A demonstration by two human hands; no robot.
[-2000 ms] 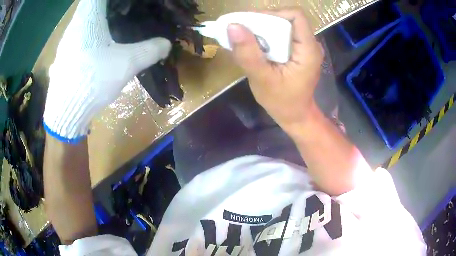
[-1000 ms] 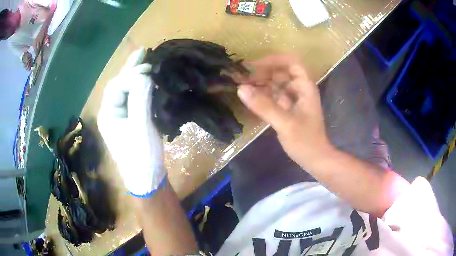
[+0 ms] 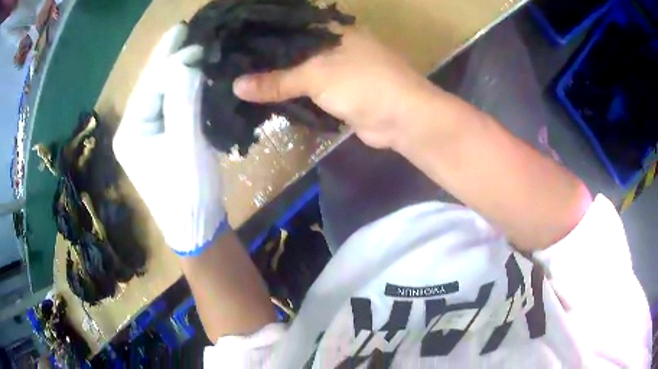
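A black feathered bird body is held over the board at the upper middle of the head view. My left hand, in a white knitted glove with a blue cuff edge, grips its left side. My bare right hand lies on its right side, with the thumb pressed on the black feathers and the other fingers partly hidden behind or under it. No tan legs can be made out on this bird.
Black birds with tan legs lie on the tan board at left. The green conveyor runs beyond. A bin of black pieces is below the board edge; blue crates stand at right. Another person's hand shows top left.
The glue bottle left my right hand and lay on the board a second ago; it is now out of view. My right hand has moved from the bird's right edge onto its body.
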